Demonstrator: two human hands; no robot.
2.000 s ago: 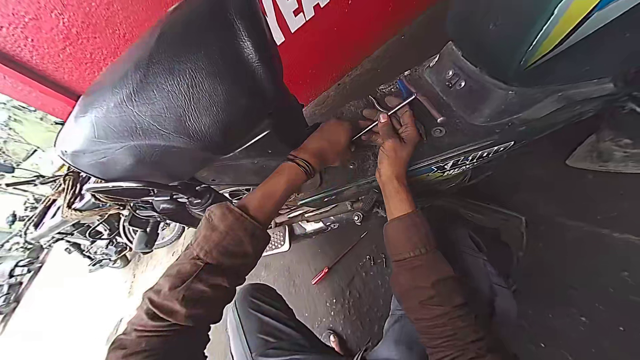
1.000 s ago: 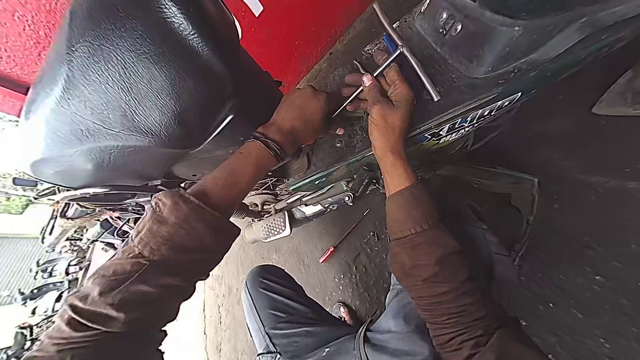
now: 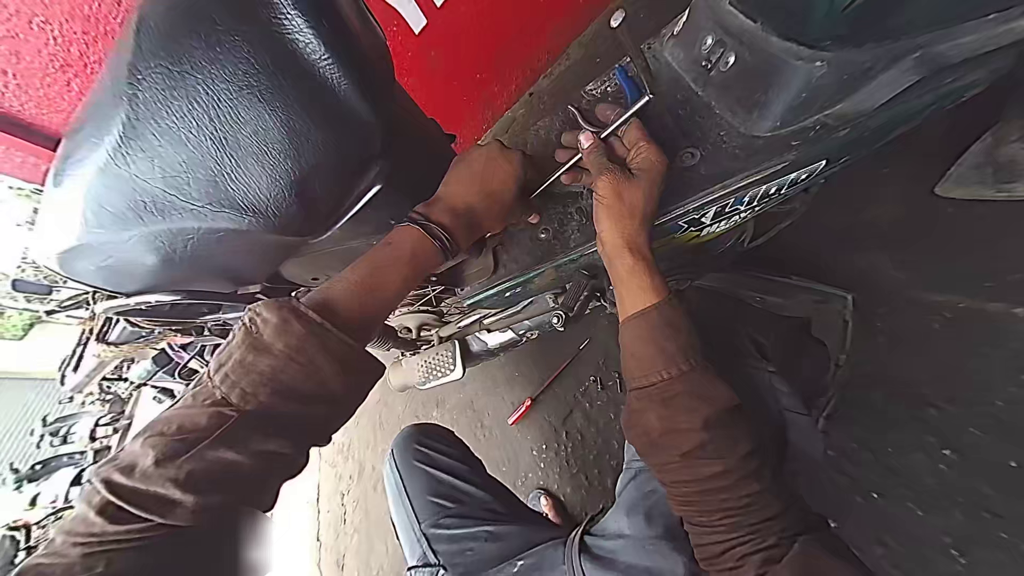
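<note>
My right hand [image 3: 628,172] has its thumb and fingers about the thin metal shaft of a T-handle wrench [image 3: 596,142]. The shaft slants down-left to my left hand [image 3: 490,188], which is curled at its far end beside the black seat [image 3: 240,144]; its fingertips and what they hold are hidden. Both hands are over the dark footboard [image 3: 572,228] of a moped. A blue piece [image 3: 630,85] and a curved metal lever [image 3: 582,118] are close to my right fingers.
On the ground lie a red-handled screwdriver [image 3: 522,410] and small screws [image 3: 596,382]. A metal pedal [image 3: 438,366] projects below the moped's side. A red wall [image 3: 488,64] stands behind. Parked motorcycles [image 3: 88,432] are at the left. My bent knee [image 3: 432,456] is below.
The wrench's crossbar has turned: it stretched across beyond my right hand a second ago and now shows differently at the shaft's top. Both hands stay at the shaft. The view has moved closer.
</note>
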